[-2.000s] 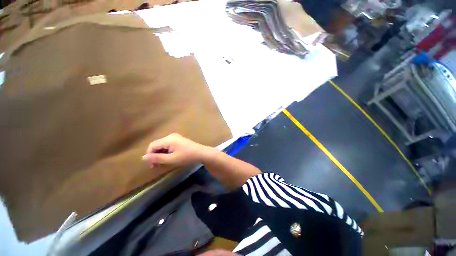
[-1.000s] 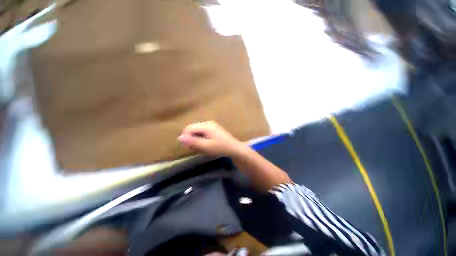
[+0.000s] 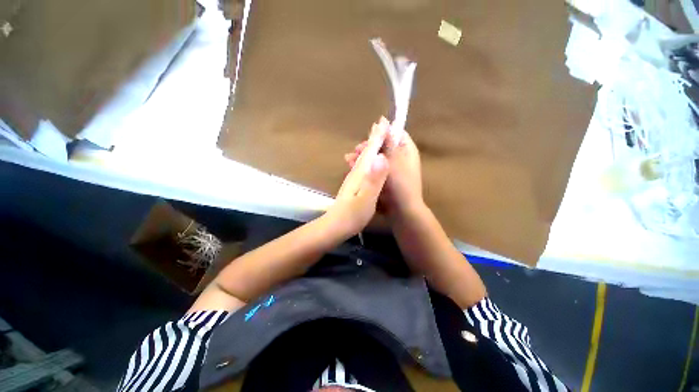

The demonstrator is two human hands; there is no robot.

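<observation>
A large brown panel (image 3: 490,153) lies flat on the white table, with a small cream label (image 3: 450,33) near its far edge. My left hand (image 3: 363,178) and my right hand (image 3: 403,172) are pressed together above the panel's near part. They hold a small bunch of white strips (image 3: 402,96) between them. The strips stick out away from me and spread into separate ends. The part of the strips between my palms is hidden.
Another brown panel (image 3: 84,53) with white sheets lies at the left. A tangled pile of white strands (image 3: 644,145) is at the right, with a pale yellow translucent item (image 3: 650,169). An open cardboard box (image 3: 157,237) with pale shreds stands below the table.
The view has swung so that both forearms show. My left hand has come up to meet my right hand over the panel, with white strips now held between them.
</observation>
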